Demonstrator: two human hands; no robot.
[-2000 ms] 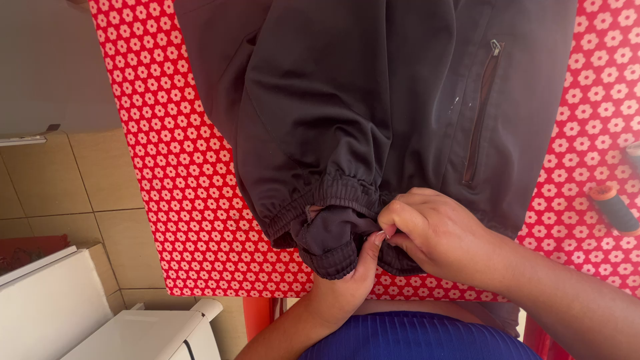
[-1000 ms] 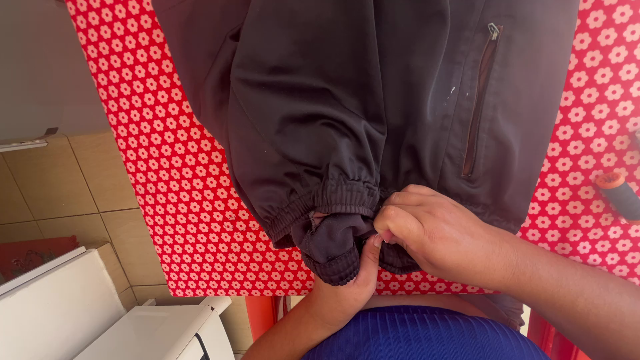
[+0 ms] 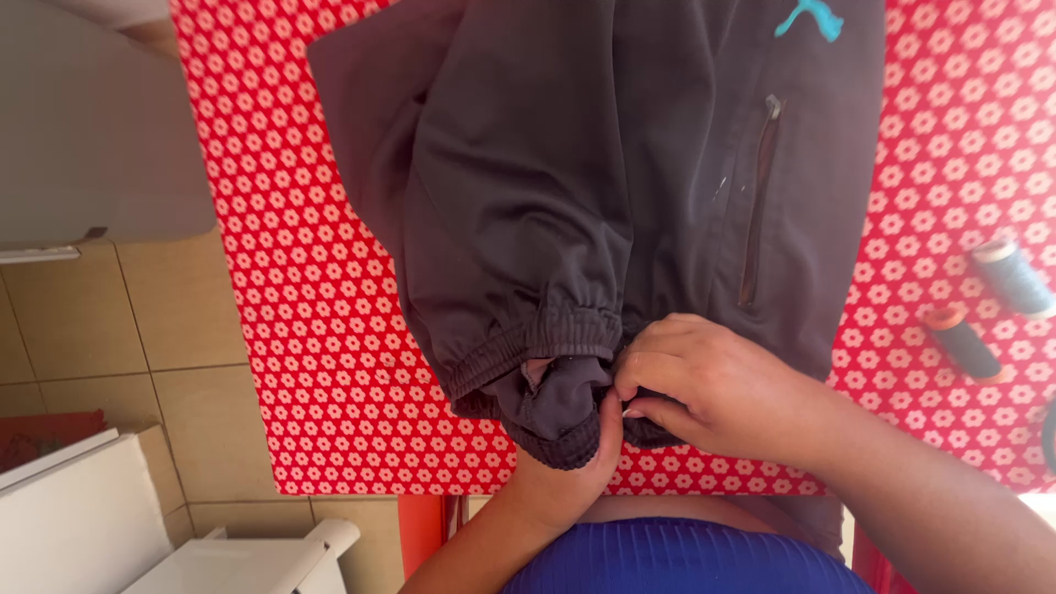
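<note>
A dark jacket [image 3: 528,198] with a zipped pocket [image 3: 760,202] and a teal logo lies on the table. Its gathered elastic hem [image 3: 577,330] is near the table's front edge, with a fold of the lining [image 3: 553,400] turned out. My left hand [image 3: 569,487] reaches under this fold, its thumb against the cloth and its fingers hidden beneath. Just right of it, my right hand [image 3: 701,379] pinches at the hem, thumb and forefinger close together near the left thumb. Whether a needle is between the fingertips cannot be seen.
A red flowered cloth [image 3: 313,371] covers the table. At the right lie a spool of dark thread [image 3: 964,345] and a spool of blue-grey thread [image 3: 1015,279]. White furniture [image 3: 239,565] stands on the tiled floor at the lower left.
The hands stay close together at the hem, with only slight finger movement. The view has shifted, bringing the teal logo and both thread spools into sight.
</note>
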